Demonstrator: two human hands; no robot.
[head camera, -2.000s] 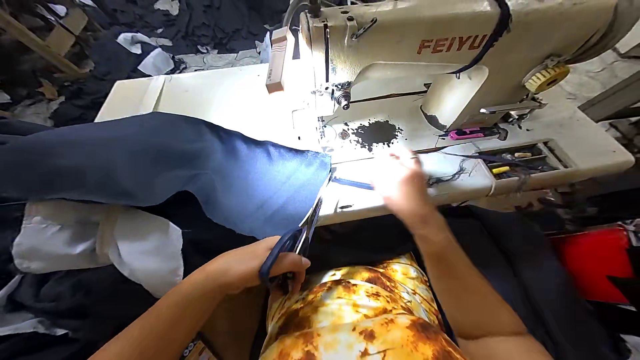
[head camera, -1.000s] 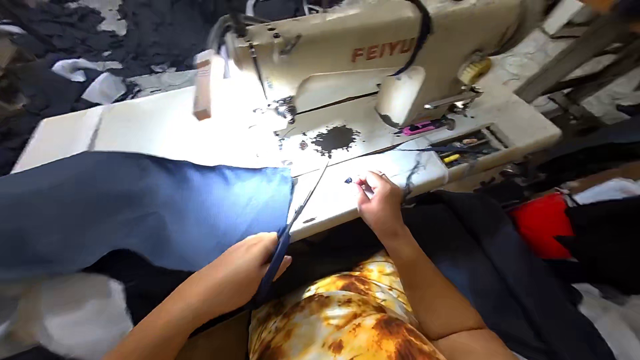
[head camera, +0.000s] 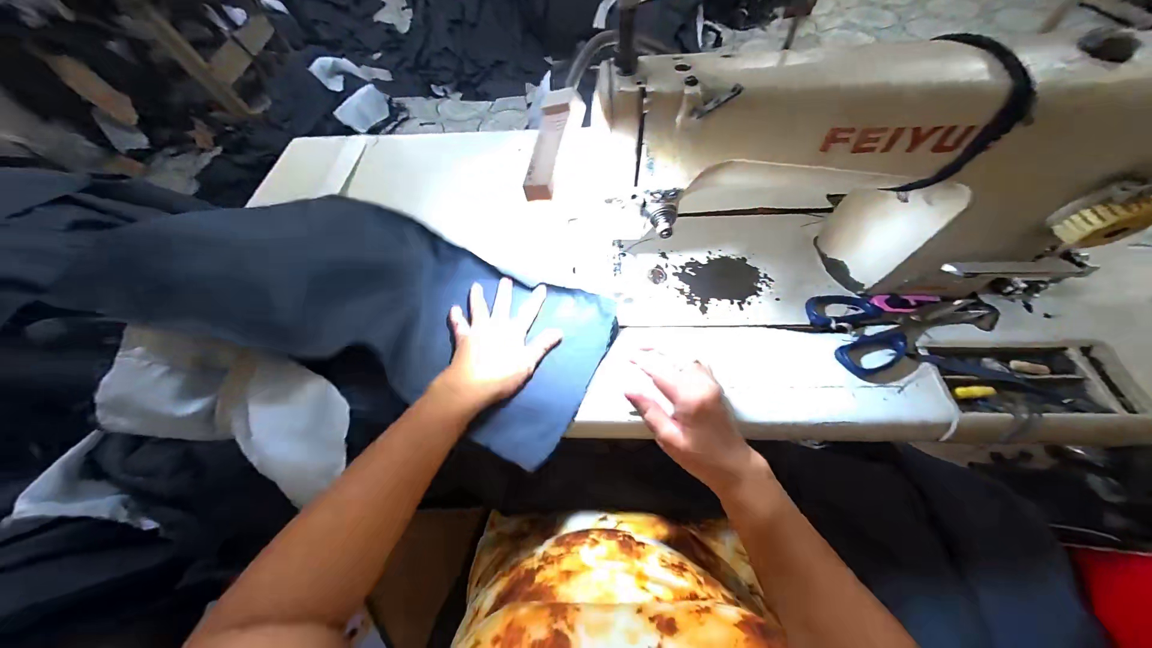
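Note:
My left hand lies flat with its fingers spread on a dark navy fabric piece, near the cut end. That end rests on the white bed of the sewing machine, just left of the needle area. To the right of the fabric edge, my right hand hovers over the machine table with its fingers bent; whether anything small is between them cannot be told. Blue-handled scissors lie on the table at the right, beside a pink-handled tool.
A tray recess with small tools is set into the table's right end. A small box hangs at the machine head's left. White cloth and dark fabric hang at the left. Scraps litter the floor behind.
The scissors, earlier held in my left hand at the fabric's edge, now lie on the table at the right. My left hand has moved onto the fabric and spread out flat.

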